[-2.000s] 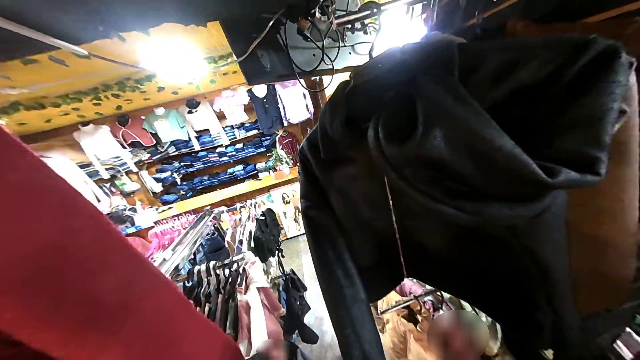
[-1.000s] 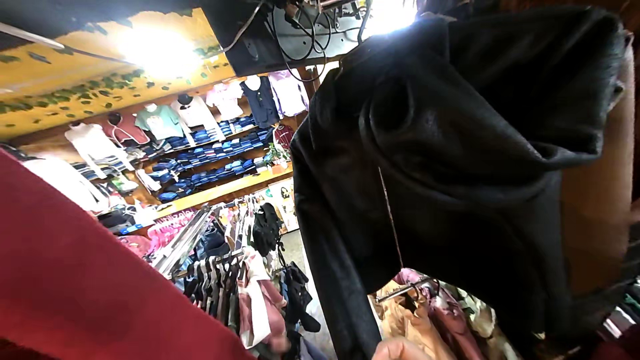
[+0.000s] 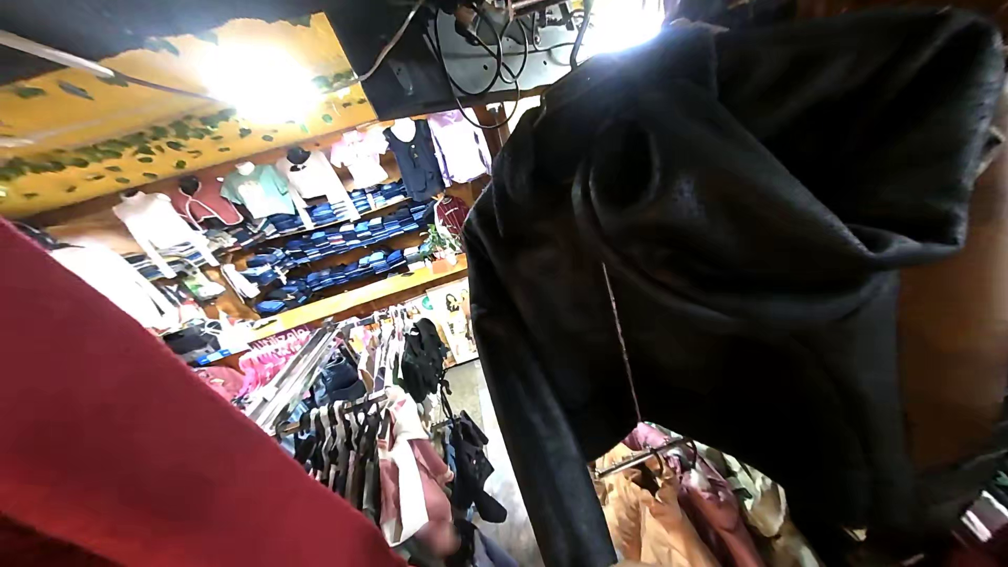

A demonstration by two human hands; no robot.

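Observation:
A large black leather-look jacket [image 3: 732,260] hangs close in front, with one long sleeve [image 3: 535,441] reaching down to the bottom edge. A thin cord or chain [image 3: 620,339] dangles in front of it. Plain red fabric [image 3: 142,417] fills the lower left. Just past its lower end is a blurred skin-toned shape [image 3: 439,537], perhaps my left hand, beside pink and white clothes. A sliver of skin [image 3: 630,563] shows at the bottom edge by the end of the black sleeve, perhaps my right hand. What either one holds is hidden.
Clothes hang on a rail [image 3: 346,409] at lower centre, and tan and maroon garments [image 3: 654,520] hang below the jacket. Shelves of folded jeans [image 3: 346,236] line the far wall under displayed tops. Loose cables [image 3: 488,63] dangle overhead. A narrow floor strip [image 3: 504,465] runs between the racks.
The fingers seen one second ago beside the lower end of the black sleeve have dropped mostly out of view. The black jacket hangs much as before.

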